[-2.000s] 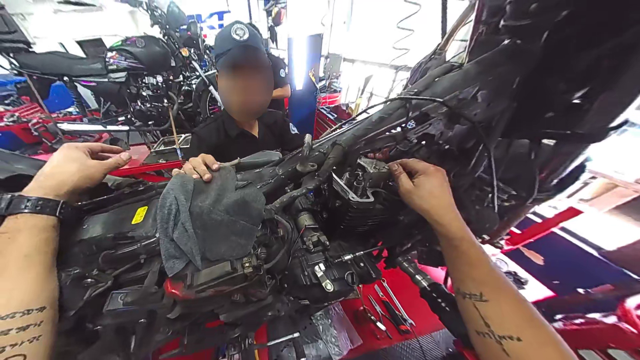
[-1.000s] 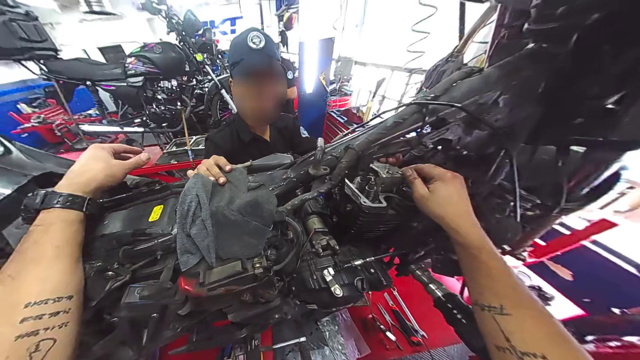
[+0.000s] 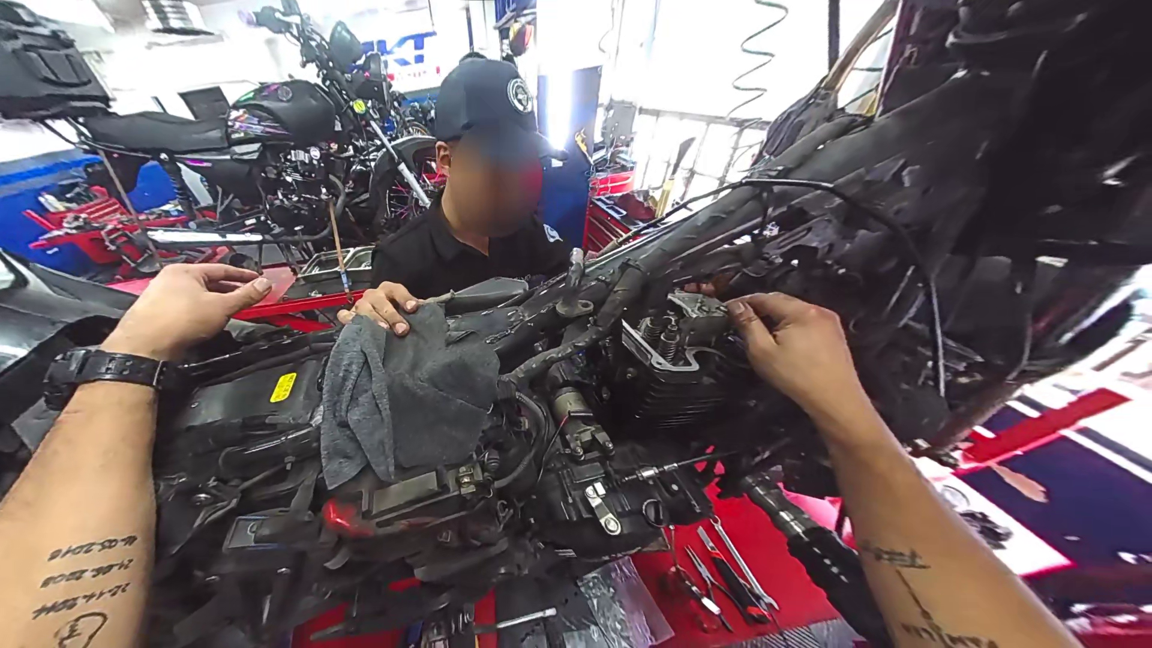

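My right hand is at the open cylinder head of a stripped motorcycle, thumb and forefinger pinched at a metal part on its far right side. Valve springs show inside the head, with a finned cylinder below. My left hand hovers over the rear of the frame, fingers apart, holding nothing. A grey cloth drapes over the frame between my hands; a co-worker's hand rests on its top edge.
A person in a dark cap faces me across the motorcycle frame. Pliers, a wrench and other tools lie on the red surface below. Another motorcycle stands behind at left. A black cable arcs above my right hand.
The co-worker's head has turned toward the engine side. My right hand stays at the cylinder head and my left hand stays raised in the air.
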